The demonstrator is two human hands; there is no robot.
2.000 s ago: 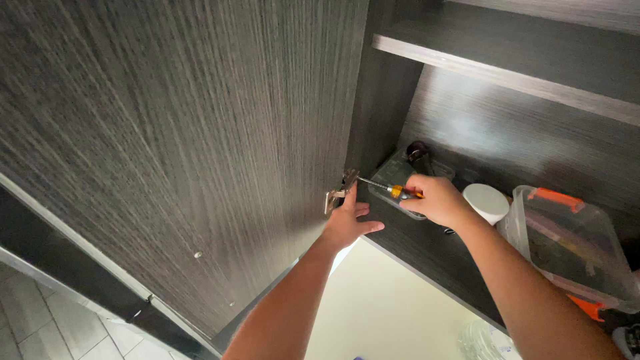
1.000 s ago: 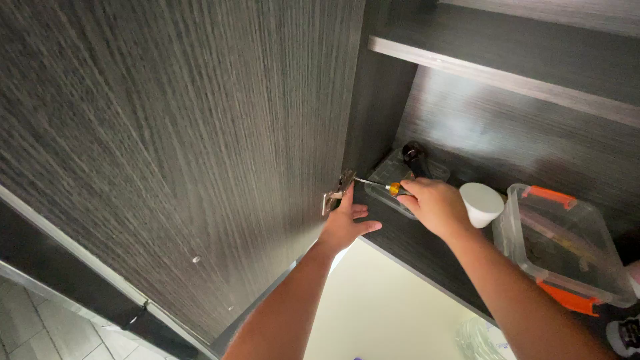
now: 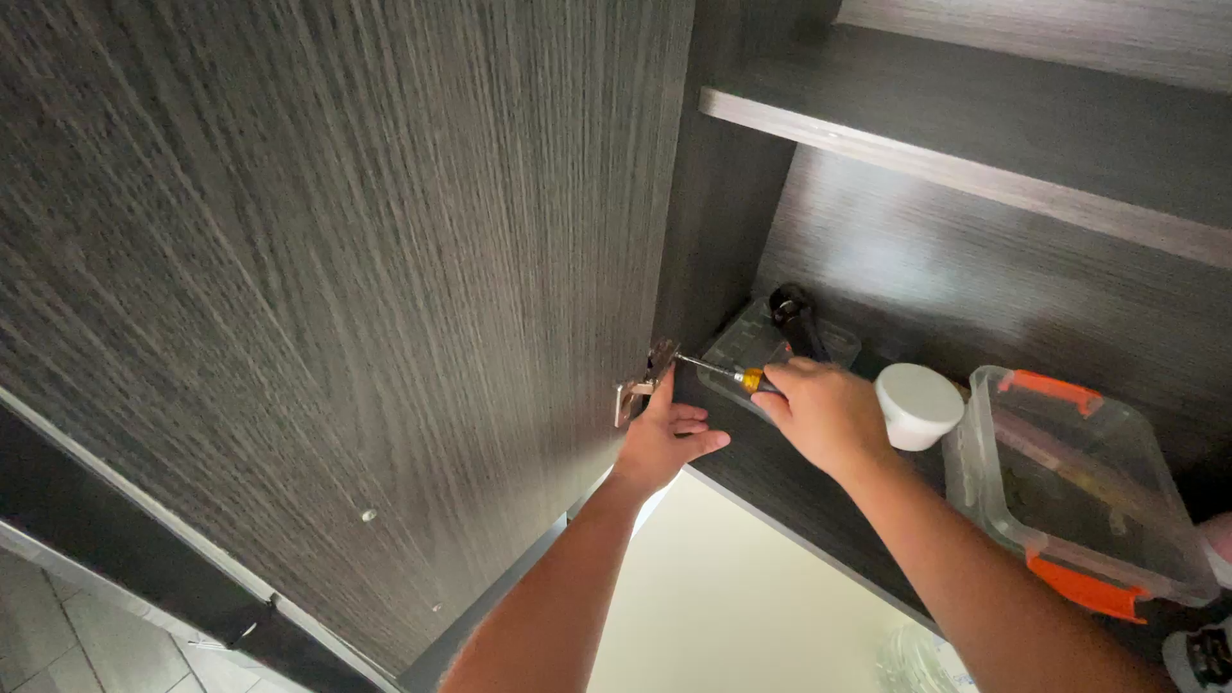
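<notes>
A metal cabinet hinge [image 3: 647,383] joins the dark wood-grain cabinet door [image 3: 385,269] to the cabinet's side wall [image 3: 717,221]. My left hand [image 3: 664,438] is at the hinge, its index finger touching the metal from below, the other fingers spread. In my right hand [image 3: 823,409] is a screwdriver [image 3: 736,375] with a yellow and dark handle; its shaft points left and its tip meets the hinge on the side-wall part. The screw head under the tip is too small to make out.
On the cabinet's bottom panel stand a flat clear plastic case [image 3: 746,346], a black tool [image 3: 799,322], a white round container [image 3: 919,404] and a clear box with orange latches [image 3: 1078,481]. A shelf [image 3: 962,159] runs above. A pale surface [image 3: 751,587] lies below the cabinet.
</notes>
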